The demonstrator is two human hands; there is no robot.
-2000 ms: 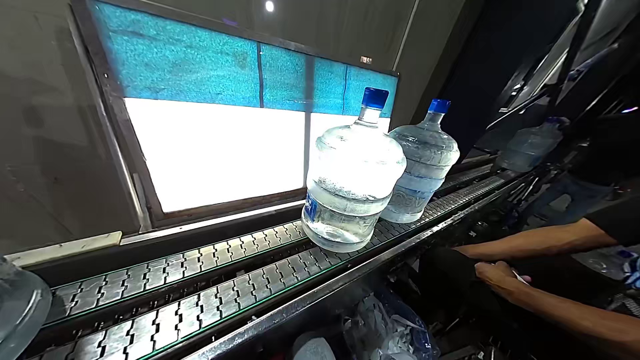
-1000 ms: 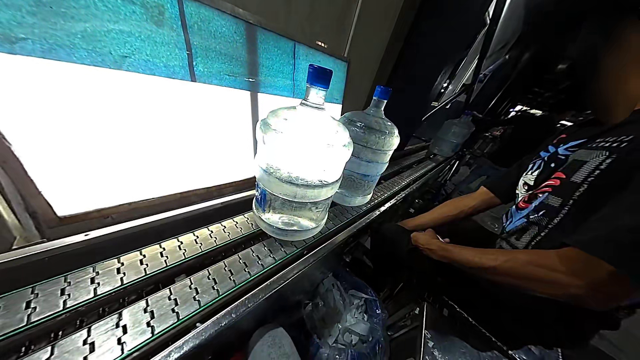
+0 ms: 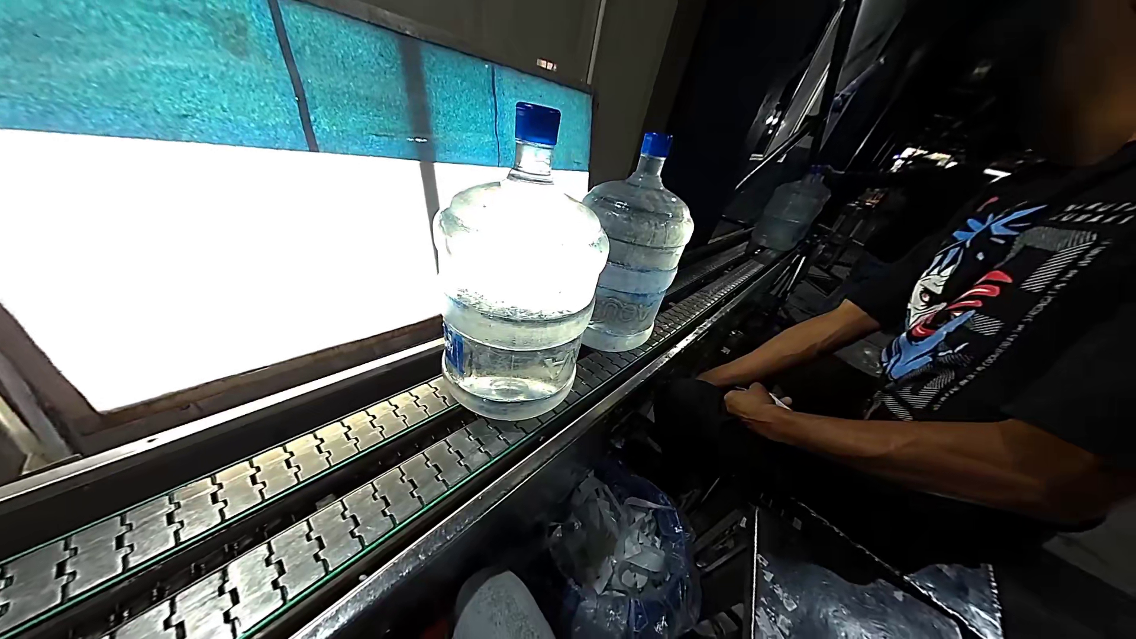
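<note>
Neither my left hand nor my right hand is in view. A large clear water jug (image 3: 519, 293) with a blue cap stands upright on the metal slat-chain conveyor (image 3: 355, 524), lit by the bright panel behind it. Just beyond it, partly hidden, a second capped jug (image 3: 635, 266) stands on the same conveyor. A third jug (image 3: 792, 213) is farther along, in dim light.
A co-worker (image 3: 1003, 311) in a black printed T-shirt sits at the right, hands together near the lap. The bright panel (image 3: 222, 266) stands behind the conveyor. Below its metal rail (image 3: 479, 497) are a plastic-lined container (image 3: 621, 550) of scraps and a rounded pale object (image 3: 501, 608).
The view has swung to the right, bringing in more of the co-worker. The part of a jug at the far left two seconds ago is out of view.
</note>
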